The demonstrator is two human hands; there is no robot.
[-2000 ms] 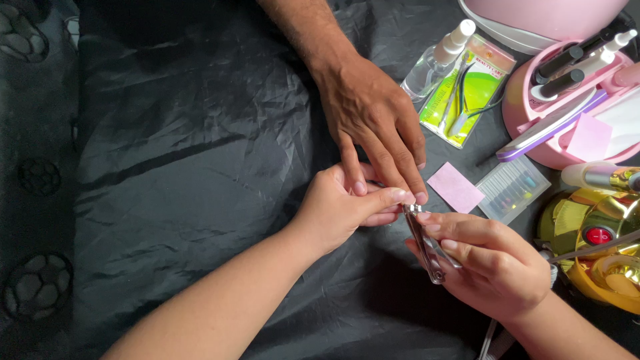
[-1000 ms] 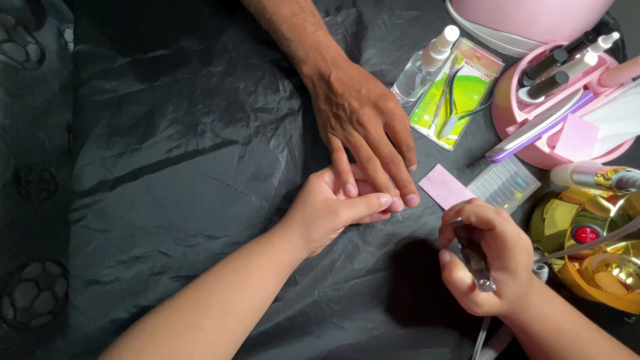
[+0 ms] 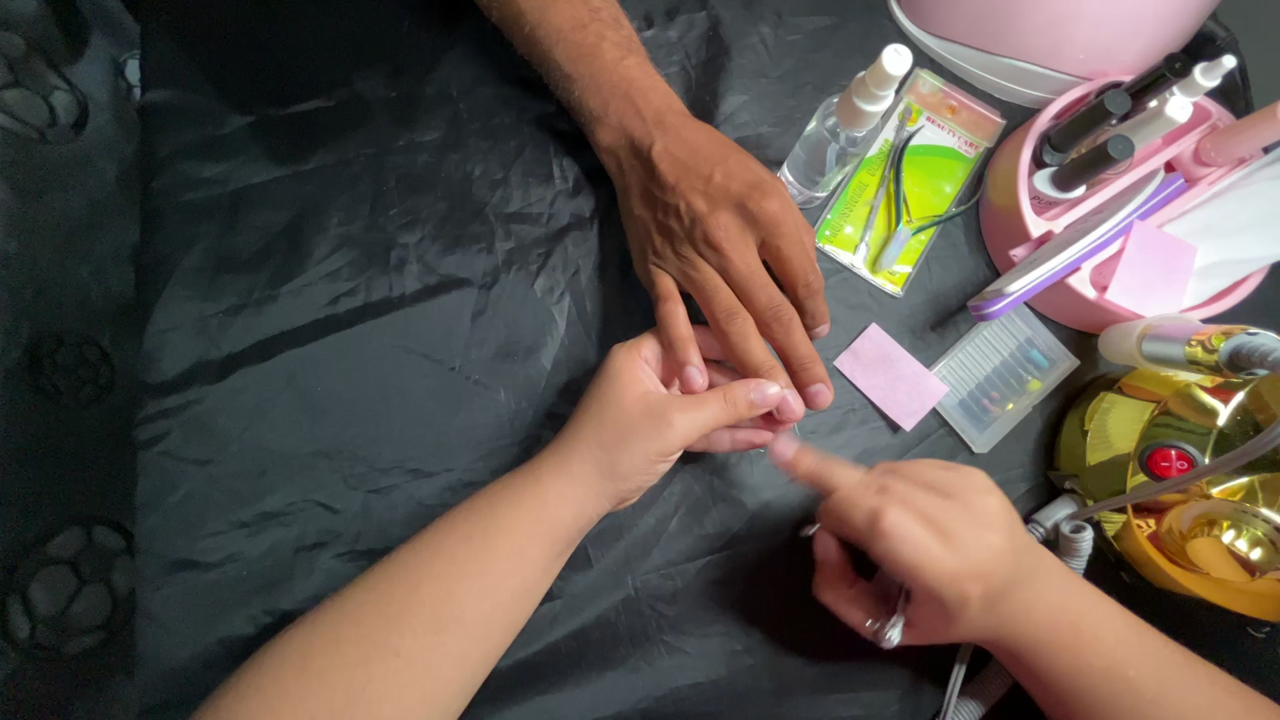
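Note:
My left hand (image 3: 650,415) holds a fingertip of another person's hand (image 3: 715,225), its thumb on top and its fingers beneath. That person's hand lies palm down, reaching in from the top. To the right, my right hand (image 3: 925,545) is curled round metal nail clippers (image 3: 890,625), which its fingers mostly hide. Its index finger is stretched out, slightly blurred, toward the held fingertip.
Right of the hands lie a pink square pad (image 3: 890,376), a clear case of bits (image 3: 1005,378), a spray bottle (image 3: 845,125) and packaged cuticle nippers (image 3: 905,190). Beyond stand a pink organizer (image 3: 1010,215) with bottles and files, and a gold nail drill machine (image 3: 1110,440) with a cord.
My right hand first had the clippers at the held fingertip, then drew back to the right. Now its index finger is extended toward that fingertip, with the clippers in the palm.

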